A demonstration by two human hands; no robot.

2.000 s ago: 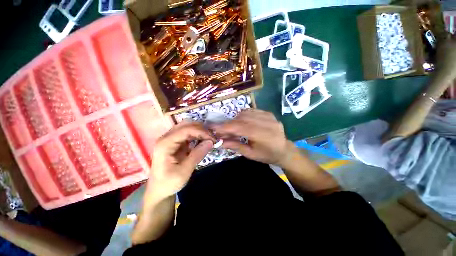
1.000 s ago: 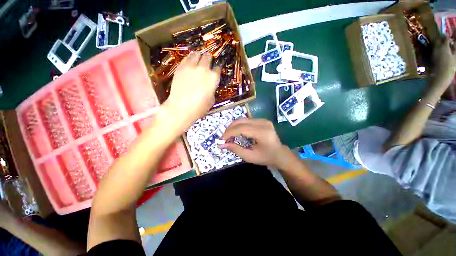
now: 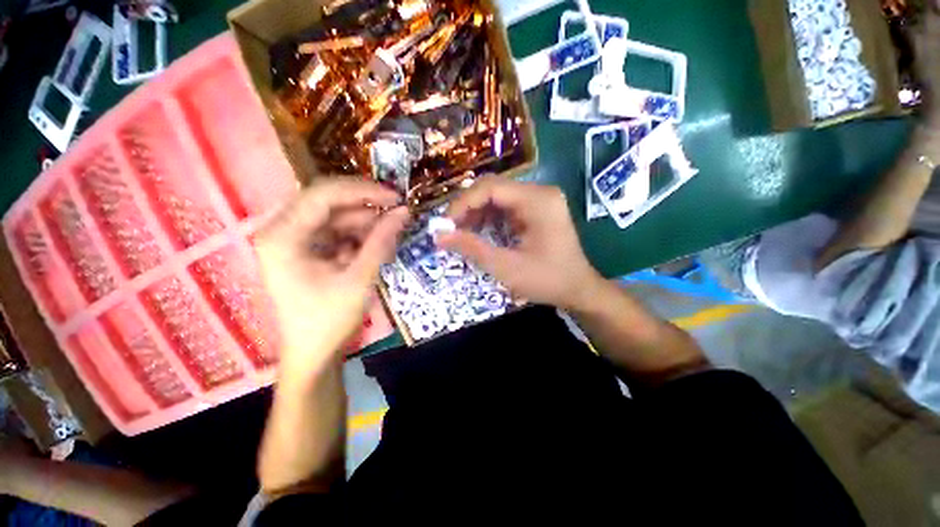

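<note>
My left hand (image 3: 335, 252) is above the near edge of the copper-part carton (image 3: 524, 98), thumb and fingers pinched on a small dark, shiny part, blurred, that looks like a plated plastic part (image 3: 405, 199). My right hand (image 3: 526, 242) is beside it, thumb and finger pinched on a white ring (image 3: 441, 225). The two pieces are close together but apart. Below the hands, the ring carton (image 3: 398, 312) holds a heap of white rings. Copper-orange and dark plated parts fill the larger carton, with a clear or grey flat part (image 3: 396, 156) on them.
A pink compartment tray (image 3: 170, 242) with small clear parts stands at left. White frames (image 3: 641, 170) lie on the green surface (image 3: 711, 190) at right, others at upper left. Another ring carton (image 3: 775, 67) is at upper right. Another person's arm (image 3: 876, 196) is at right, another at lower left.
My left hand has come out of the copper-part carton, back towards my right hand, with a small part in its fingers. My right hand has moved slightly forward, still with the white ring.
</note>
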